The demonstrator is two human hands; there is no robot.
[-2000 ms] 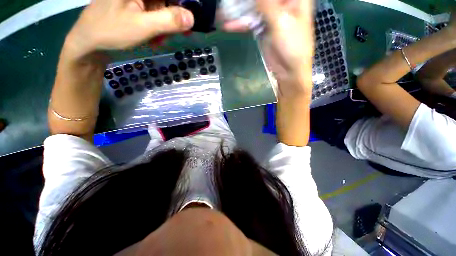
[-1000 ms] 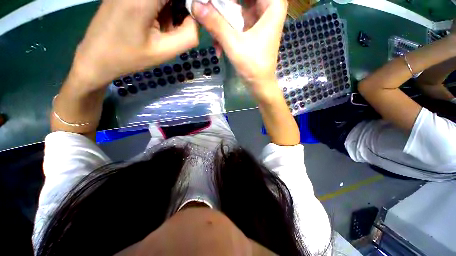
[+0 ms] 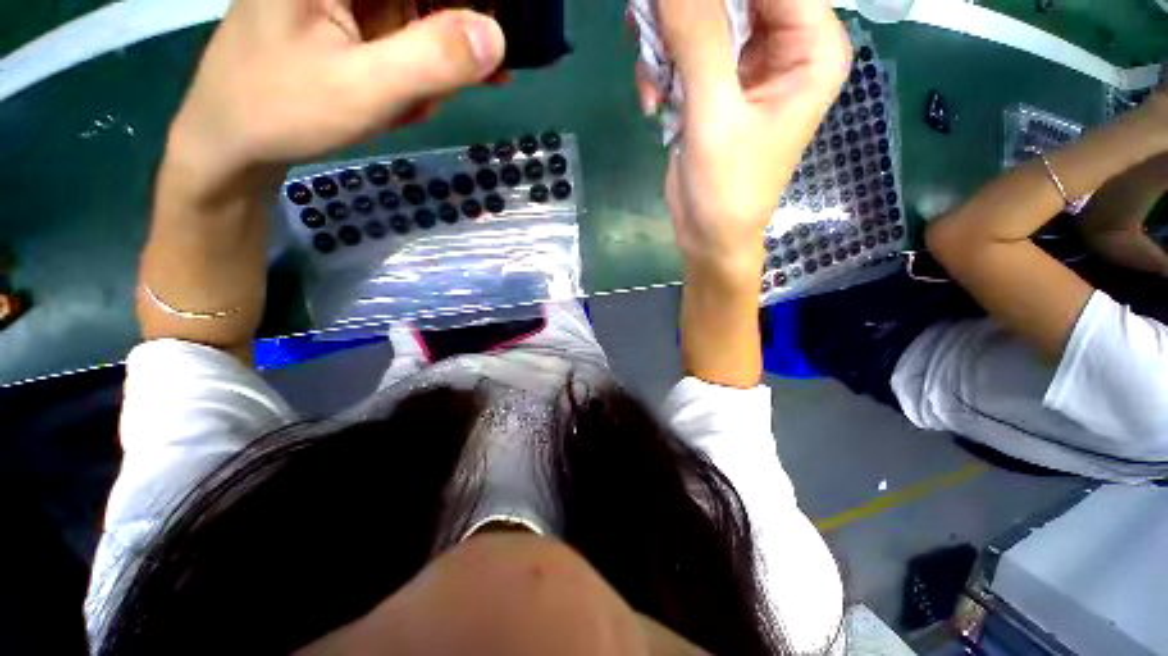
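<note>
My left hand [image 3: 308,83] grips a black blocky unit [image 3: 532,31] at the top edge of the picture, which cuts off part of both. My right hand [image 3: 743,115], apart from the unit, holds a crumpled white cloth [image 3: 664,58] between thumb and fingers. Below the hands lies a small clear sticker sheet [image 3: 442,263], with rows of round black adhesive pieces [image 3: 427,192] along its far half and a glossy bare near half. A large sticker sheet [image 3: 839,192] with a full grid of black dots lies to the right, partly behind my right hand.
A black unit [image 3: 939,112] sits on the green surface beyond the large sheet. Another person's arm [image 3: 1025,212] reaches in from the right near a further sheet [image 3: 1040,135]. A white rail [image 3: 1012,28] curves across the back. A small orange object [image 3: 10,305] is at the left edge.
One second ago both hands were together at the unit with the cloth. Now my right hand has moved right, away from the unit, still with the cloth.
</note>
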